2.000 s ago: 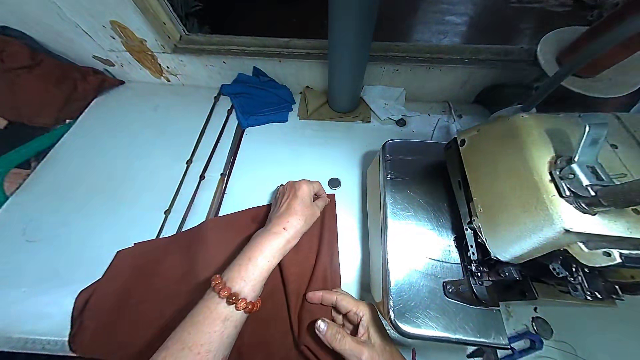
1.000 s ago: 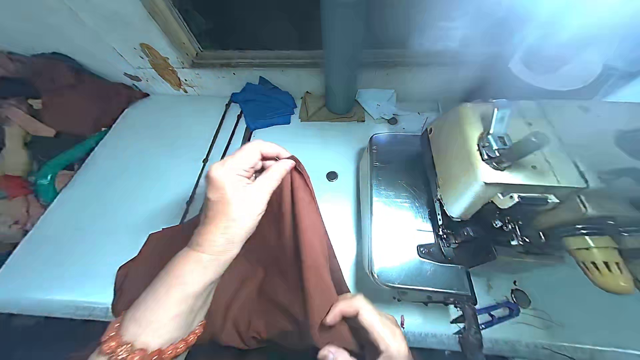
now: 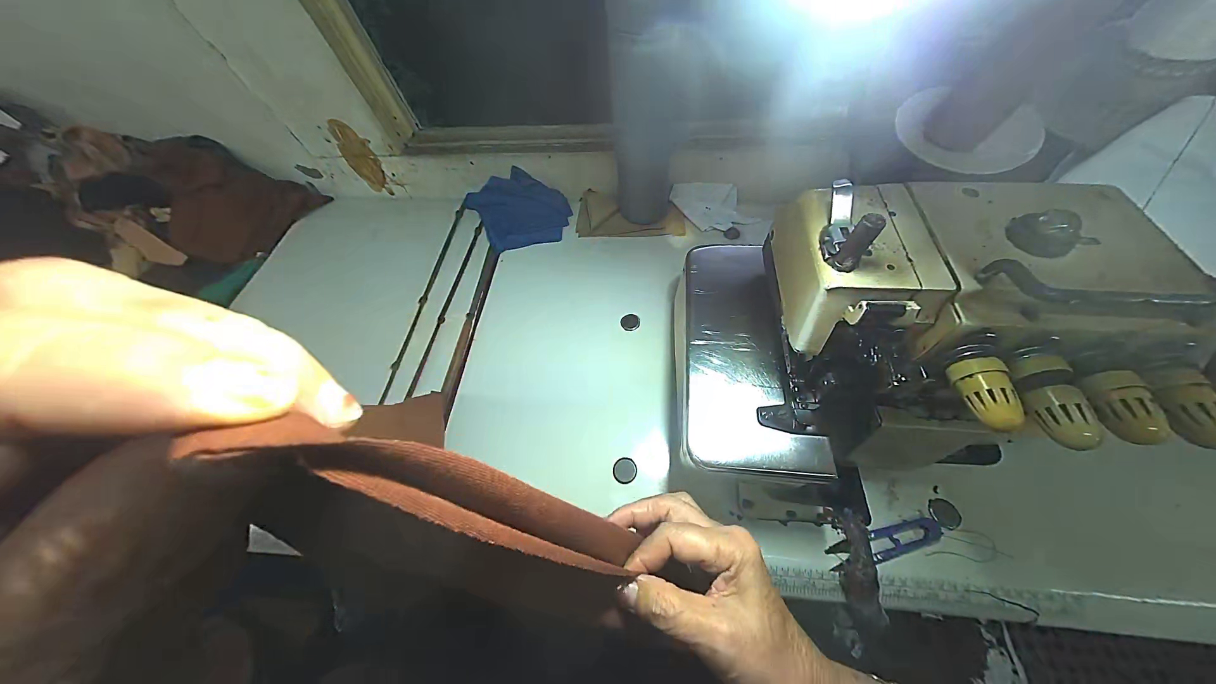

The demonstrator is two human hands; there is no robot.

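A piece of reddish-brown fabric point(image 3: 475, 484) stretches between my two hands, its edges in two layers that gape slightly apart. My left hand point(image 3: 161, 361), large and close to the camera at the left, pinches one end. At the lower middle, my right hand point(image 3: 708, 579) pinches the edge between thumb and fingers, near the table's front edge. Right of the hands stands an overlock sewing machine point(image 3: 855, 275) with a shiny metal plate point(image 3: 736, 380). The lower part of the fabric is dark and hard to make out.
A blue cloth point(image 3: 521, 211), a tan cloth piece point(image 3: 608, 217) and a white scrap point(image 3: 705, 204) lie at the back by a grey pipe point(image 3: 643, 114). Blue thread snips point(image 3: 902, 539) rest at the front right of the white table point(image 3: 560, 313). Piled fabrics point(image 3: 209, 199) are at the far left.
The fabric, spread on the table two seconds ago, is now lifted, its edge held up close to the camera. My left hand has come up and toward the camera.
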